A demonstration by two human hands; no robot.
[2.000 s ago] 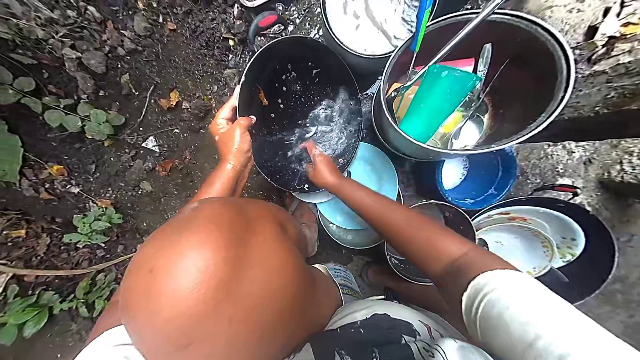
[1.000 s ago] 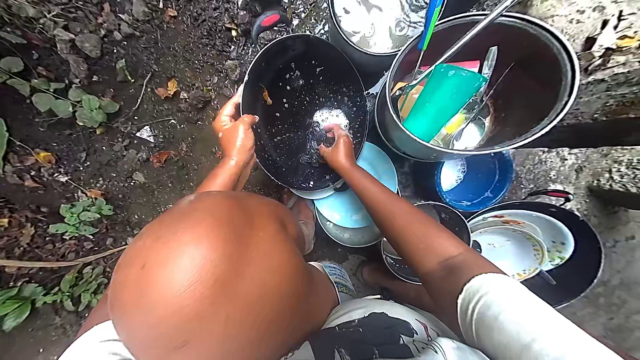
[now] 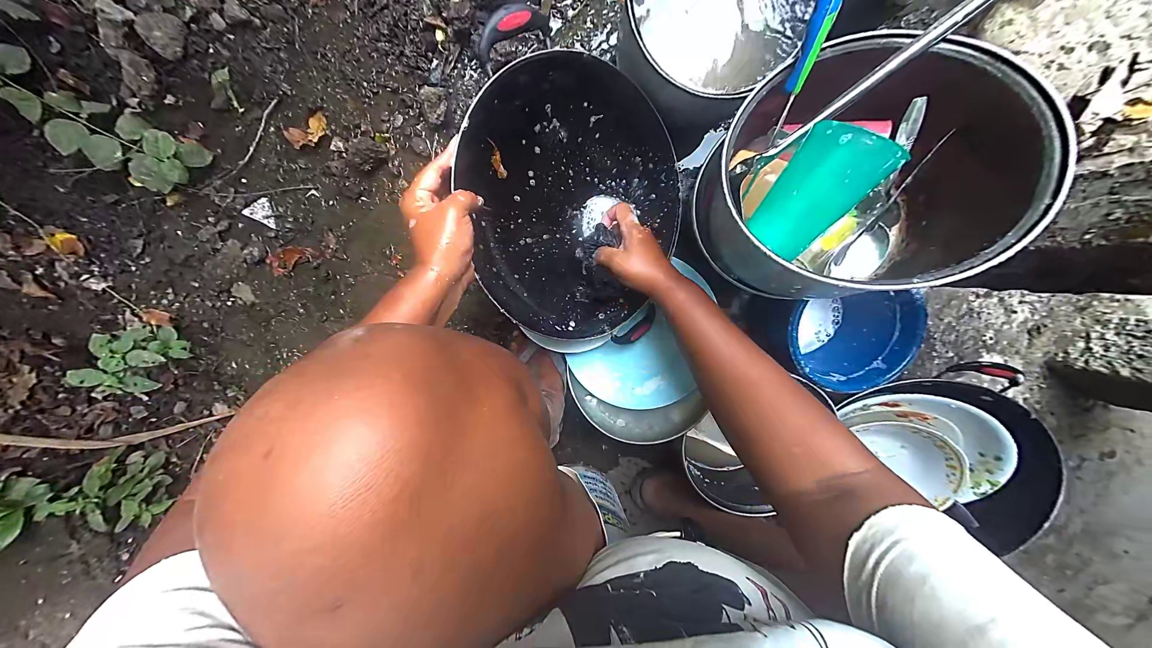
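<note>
My left hand [image 3: 441, 220] grips the left rim of a large black pan [image 3: 549, 243], thumb over the edge. The pan is tilted, its inside dotted with suds and drops, and a small orange leaf bit clings near its upper left. Inside it, at the lower right, my right hand [image 3: 630, 247] pinches a dark scrubbing pad [image 3: 599, 241] against the surface, beside a patch of white foam. A red-and-black handle stands out at the pan's top left, and another such handle shows under its lower right edge. Below the pan lies a light blue plate or lid [image 3: 643, 364] on a metal bowl.
A big metal pot [image 3: 1008, 162] at the right holds a green cup [image 3: 828, 189] and utensils. Behind is a pot of whitish water [image 3: 720, 40]. A blue basin [image 3: 859, 342] and a black pan with floral plates [image 3: 909, 454] are lower right; muddy ground and plants lie left.
My right hand has moved within the pan towards its lower right side. The splash of water seen two seconds ago has given way to a small foam patch. My left hand keeps its hold on the rim.
</note>
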